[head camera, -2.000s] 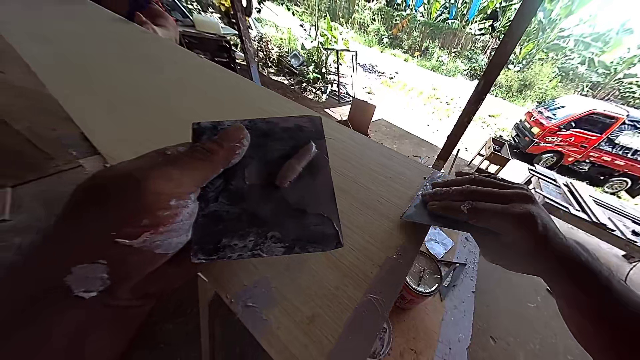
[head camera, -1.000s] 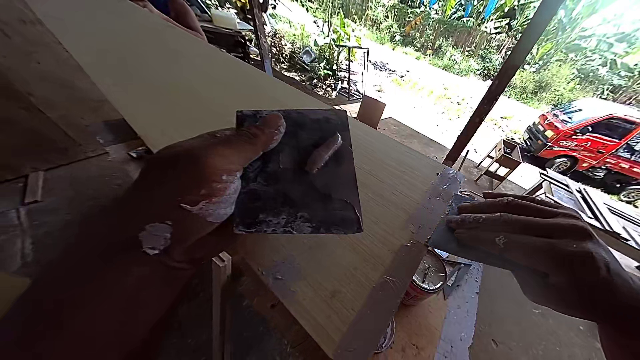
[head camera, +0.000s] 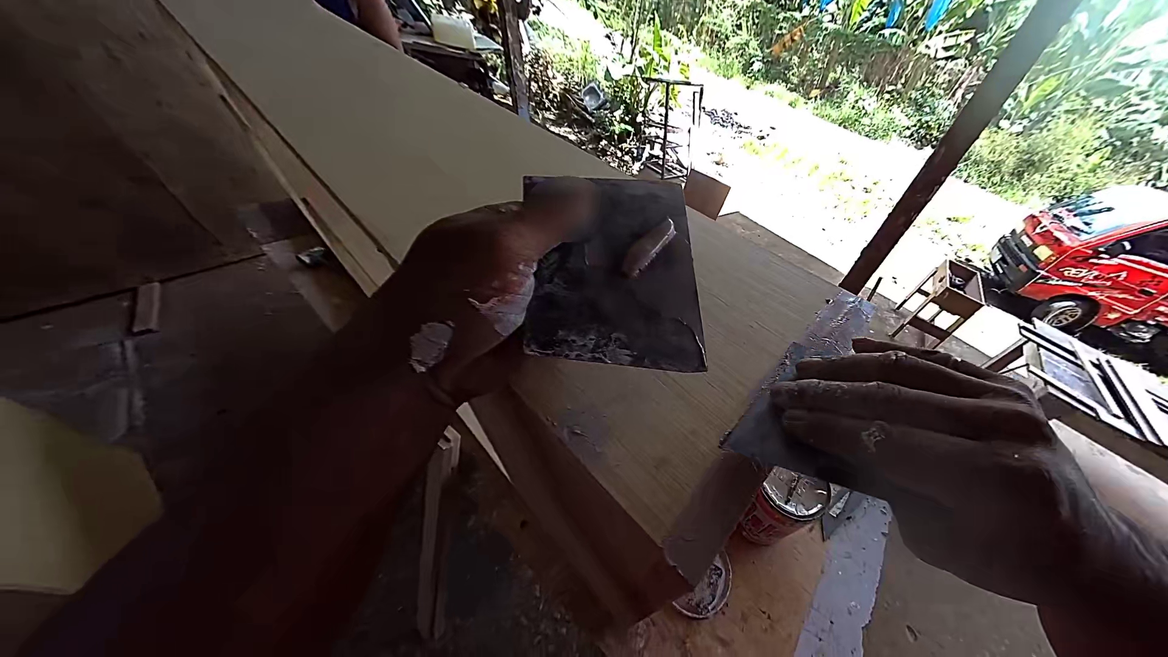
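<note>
My left hand (head camera: 488, 274), smeared with pale filler, grips a dark square plate (head camera: 639, 310) by its left side, thumb on top. A small ridge of pinkish filler (head camera: 650, 248) lies on the plate. My right hand (head camera: 922, 429) presses a flat grey metal spreader (head camera: 766, 429) against the right edge of a wood-grained panel (head camera: 630, 438). Pale filler (head camera: 835, 324) coats the edge strip beyond the spreader. Below the panel are an open red can (head camera: 785, 506) and a round lid (head camera: 707, 589) with filler in it.
A dark post (head camera: 958, 146) rises beyond the panel. To the right stand a small wooden stool (head camera: 949, 292), metal frames (head camera: 1095, 379) and a red vehicle (head camera: 1086, 265). An upright wooden stick (head camera: 436, 538) is under the panel. A person's arm (head camera: 379, 20) shows at the top.
The view has shifted left. Filler shows along the panel's right edge strip where bare wood and my right hand's spreader were earlier. Both hands keep their hold.
</note>
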